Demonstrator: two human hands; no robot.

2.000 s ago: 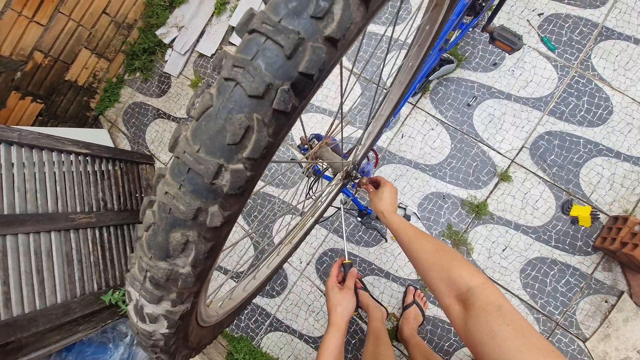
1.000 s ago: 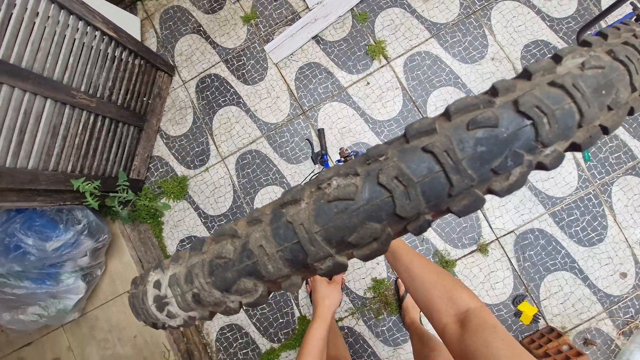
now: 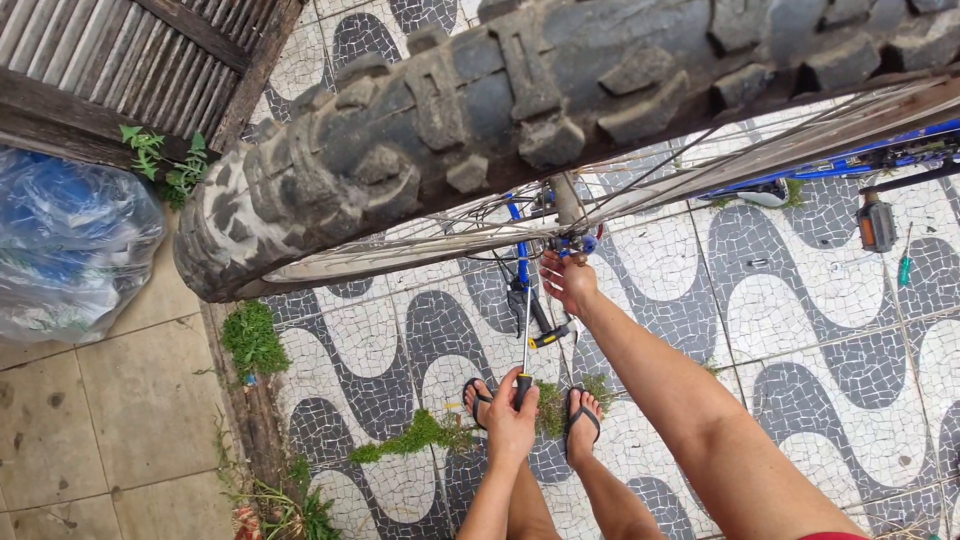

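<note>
A knobby bicycle tire (image 3: 450, 105) crosses the upper part of the head view, close to the camera. My left hand (image 3: 516, 416) grips the black and yellow handle of a screwdriver (image 3: 523, 386), whose long shaft points up toward the wheel. My right hand (image 3: 568, 281) is at the wheel's hub end (image 3: 574, 244), below the spokes; its fingers are partly bent, and whether they pinch a part is unclear. Behind it lie the blue frame tube (image 3: 520, 247) and a handlebar grip (image 3: 538, 315) with a brake lever. The tire and rim hide part of the hub area.
A pedal (image 3: 876, 225) sticks out at the right, beside a green-handled screwdriver (image 3: 904, 270) on the mosaic paving. Two feet in black flip-flops (image 3: 583, 424) stand below my hands. At the left are a slatted wooden shutter (image 3: 135, 67), a plastic bag (image 3: 75, 240) and weeds (image 3: 253, 337).
The view has swung considerably. The tire, steep two seconds ago, now slants across the top. The right hand, hidden by the tire one second ago, shows again at the hub.
</note>
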